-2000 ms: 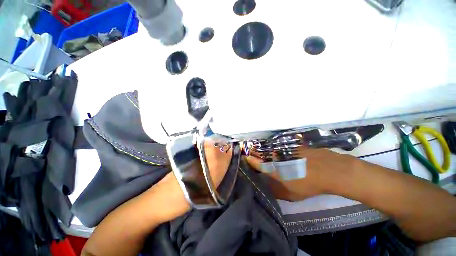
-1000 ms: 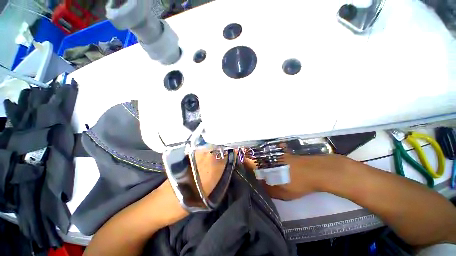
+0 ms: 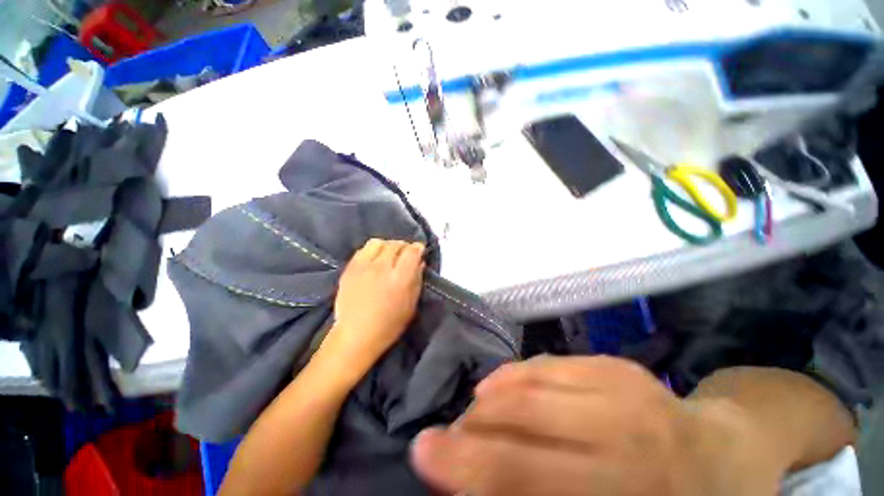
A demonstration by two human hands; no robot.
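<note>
The dark grey garment [image 3: 257,252] lies bunched over the table's front edge and hangs down toward the lap, with pale topstitching along its seams. My left hand [image 3: 378,291] grips the garment near a seam, its fingers curled into the cloth. My right hand [image 3: 562,426] is large, blurred and close to the camera at the lower right, over the garment; whether it holds cloth cannot be told. The sewing machine's needle area [image 3: 456,126] is behind the garment, apart from both hands.
Grey strips [image 3: 92,262] are piled at the left. A black smartphone [image 3: 574,155], scissors with green and yellow handles [image 3: 700,192] and a black oval object [image 3: 743,178] lie at the right. Blue crates [image 3: 189,60] and a red stool-like object [image 3: 116,31] stand behind; a red container [image 3: 126,460] is below.
The view has shifted, so the machine head now shows farther back. Both hands and the garment have come away from the needle area toward me, and my right hand has moved close to the camera.
</note>
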